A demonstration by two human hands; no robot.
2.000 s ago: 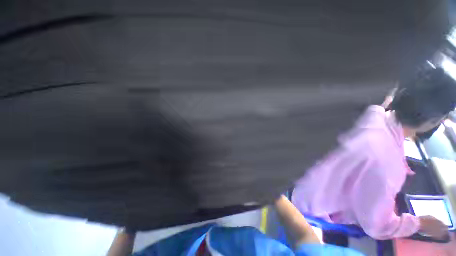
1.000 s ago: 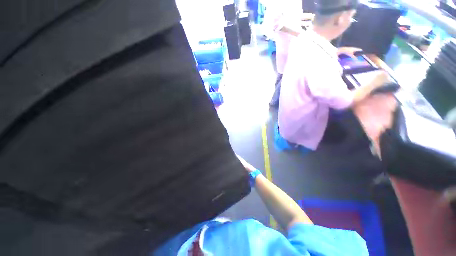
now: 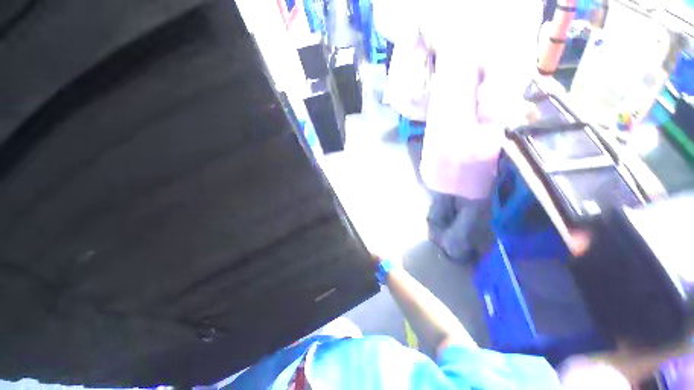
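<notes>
A stack of black foam trays (image 3: pixel 167 198) fills the left half of the view, tilted and close to the camera. My right hand (image 3: pixel 375 260) is at the stack's lower right edge and holds it; its fingers are hidden behind the stack. A blue band (image 3: pixel 383 270) is on my right wrist. My left hand is not in view, with the stack covering that side.
A person in pink (image 3: pixel 464 145) stands ahead beside the bench. Framed panels (image 3: pixel 567 148) lie on the bench at right. A blue bin (image 3: pixel 506 293) is under it. Black stacks (image 3: pixel 326 114) stand beyond the aisle. A blurred arm shows at lower right.
The stack first covered most of the view and now fills only the left, opening the aisle ahead. The bench and blue bin now appear nearer at right. My right hand remains at the stack's edge.
</notes>
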